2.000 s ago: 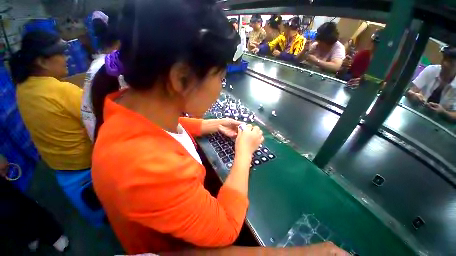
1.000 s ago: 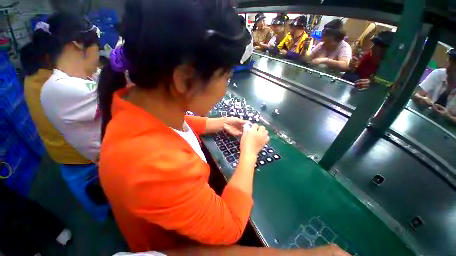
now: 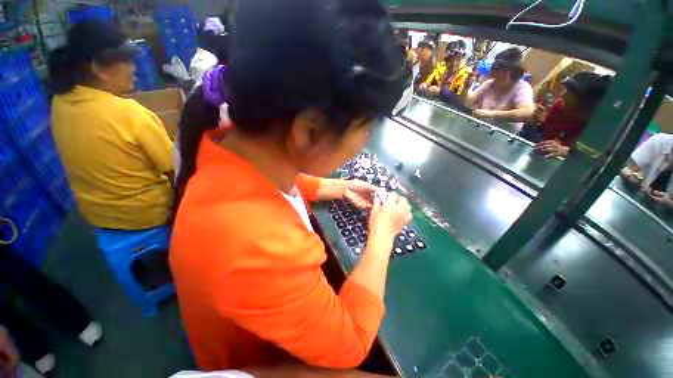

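A strip of bare forearm shows at the bottom edge, with no hand visible; I cannot tell which arm it is. Neither of my hands is identifiable. A clear blister tray with pale, rounded-square cell outlines lies on the green bench at the bottom and is cut off by the edge. Two dark square units with light rims, a nearer one and a farther one, lie apart on the dark belt.
A person in orange sits close in front, holding a small pale piece over a tray of black modules. Loose silvery parts lie beyond. A green post stands right. A person in yellow sits on a blue stool.
The view has shifted, so the scene sits further right. The hand at the bottom edge by the clear tray has gone out of view. A white cable now shows at the top.
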